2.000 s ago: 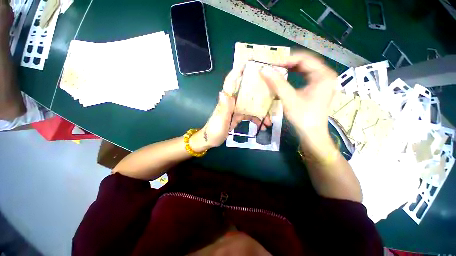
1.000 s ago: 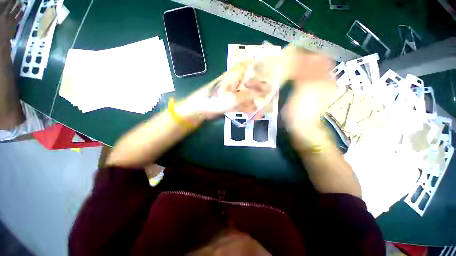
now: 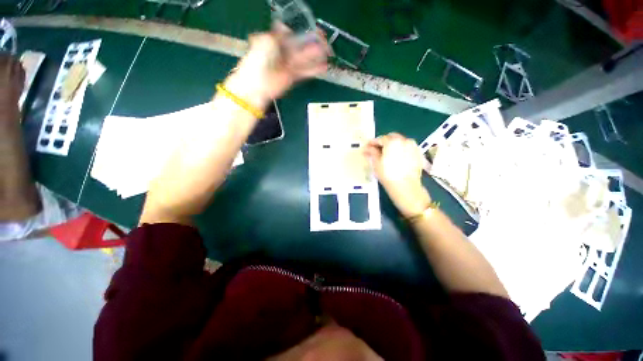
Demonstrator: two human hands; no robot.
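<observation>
A white carrier sheet (image 3: 315,169) lies upright in front of me. Tan die-cut adhesive pieces (image 3: 343,168) cover its upper and middle parts, and two dark green windows show at its near end. My right hand (image 3: 398,166) is at the sheet's right edge, its fingertips pinched on the edge of the middle right piece. My left hand (image 3: 292,62) is blurred and stretched out over the bench's far edge. A phone frame (image 3: 295,15) shows at its fingertips; whether the hand holds it or has let go cannot be told.
A fanned stack of white sheets (image 3: 130,151) lies left, partly behind my left forearm. A black smartphone (image 3: 268,128) is partly hidden by it. Spent carrier sheets (image 3: 532,211) are heaped right. More frames (image 3: 455,74) lie on the belt beyond the speckled edge (image 3: 395,92). Another person's arm (image 3: 13,141) is far left.
My left hand has moved from above the carrier sheet up and left to the belt. My right hand has come down to the sheet's right edge. The sheet's upper part is now uncovered.
</observation>
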